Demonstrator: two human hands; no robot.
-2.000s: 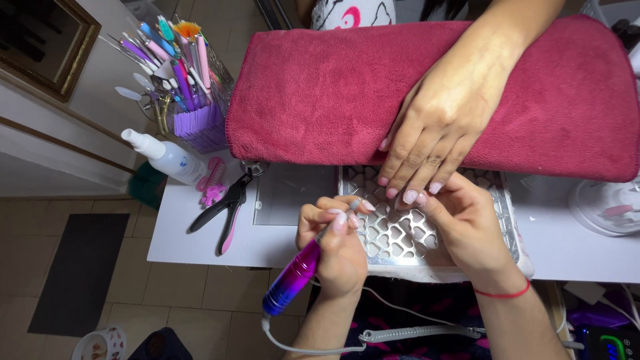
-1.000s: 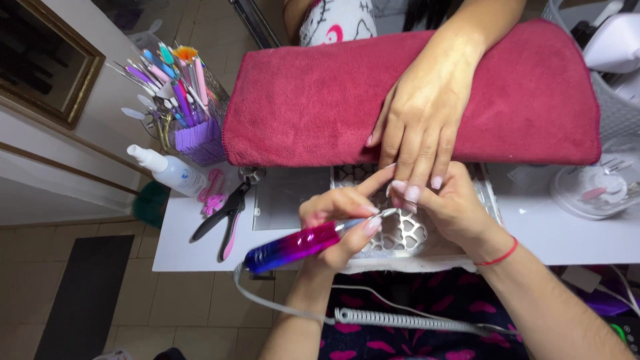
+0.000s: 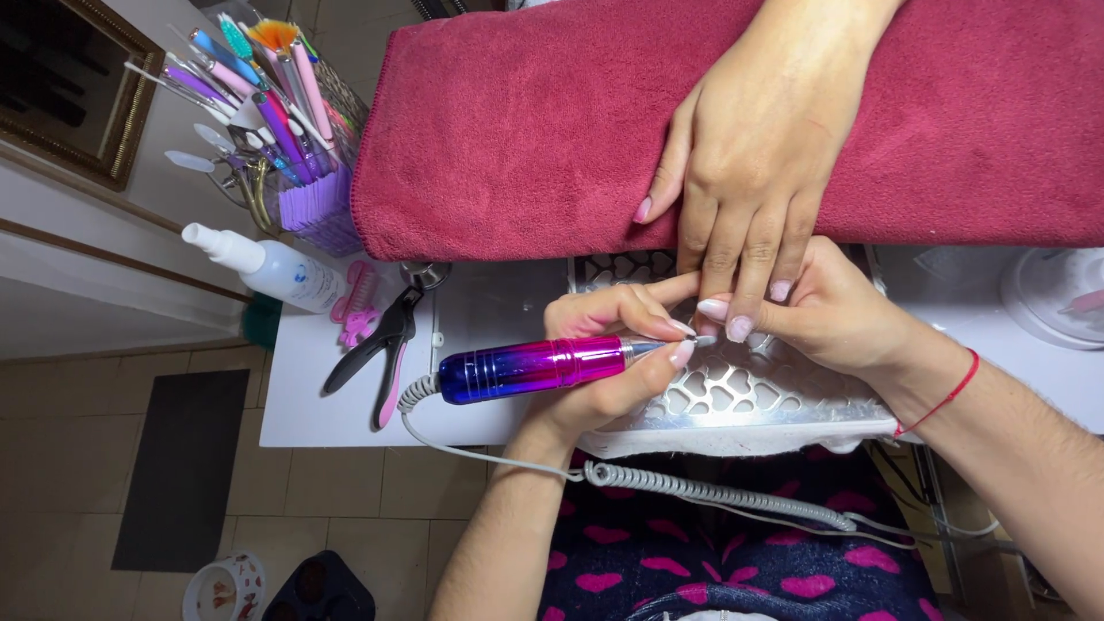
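My left hand (image 3: 617, 345) grips an electric nail drill (image 3: 535, 366) with a blue-to-pink metallic body, its bit touching or very near a fingernail of another person's hand (image 3: 763, 164). That hand rests palm down over a dark red towel-covered cushion (image 3: 517, 129), its fingers hanging past the front edge. My right hand (image 3: 841, 310), with a red string at the wrist, holds those fingers between thumb and fingers. Below them lies a silvery dust collector grille (image 3: 724, 388) with heart-shaped openings. A coiled grey cord (image 3: 724, 496) runs from the drill across my lap.
At the left of the white table (image 3: 297, 379) are black-and-pink nail tip cutters (image 3: 379, 354), a pink nail brush (image 3: 358, 297), a spray bottle (image 3: 280, 267) and a holder (image 3: 319, 207) full of brushes and tools. A round clear container (image 3: 1056, 293) stands at the right.
The drill has swung from a steep slant to nearly level, and its tip has moved to the other person's fingertips. My right hand still holds those fingers.
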